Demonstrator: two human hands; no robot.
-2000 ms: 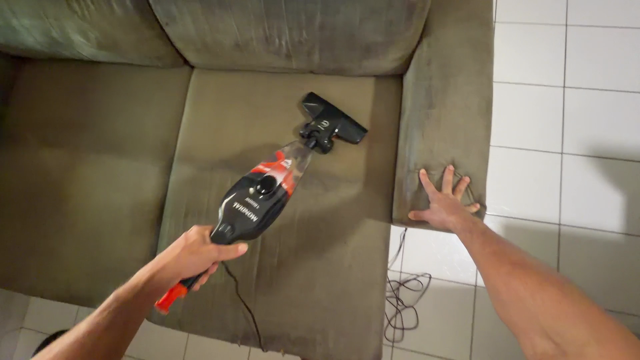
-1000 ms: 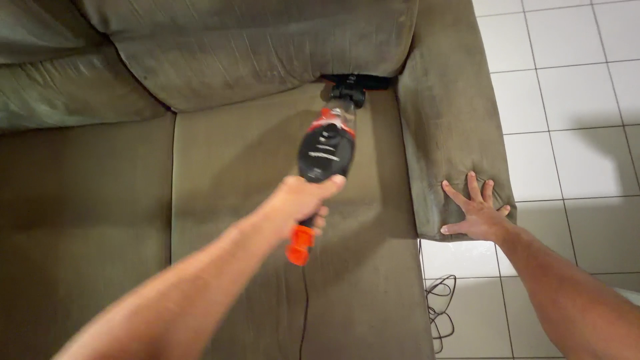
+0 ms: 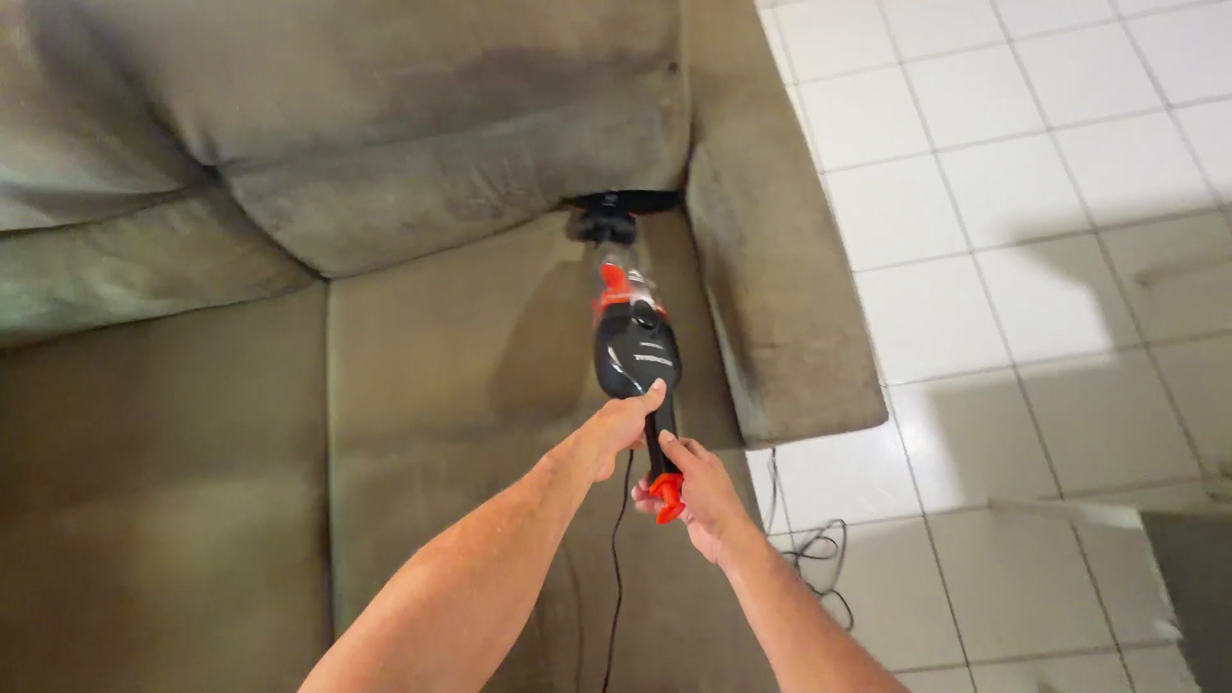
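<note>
A black and red Mondial handheld vacuum cleaner points away from me over the right seat cushion of a brown fabric sofa. Its wide black nozzle is at the seam between seat and backrest, close to the right armrest. My left hand grips the upper handle, thumb on top by the motor body. Lower down, my right hand closes around the handle's end, beside its orange-red tip. A thin black power cord runs down over the cushion from near the handle.
The sofa's armrest borders the seat on the right, and its backrest rises behind. Beyond the armrest lies a white tiled floor with loops of black cord. A dark grey object stands at the lower right edge.
My right hand has left the armrest and taken hold of the vacuum's handle. The nozzle, on the open seat two seconds ago, is now at the back seam. My left hand still holds the handle.
</note>
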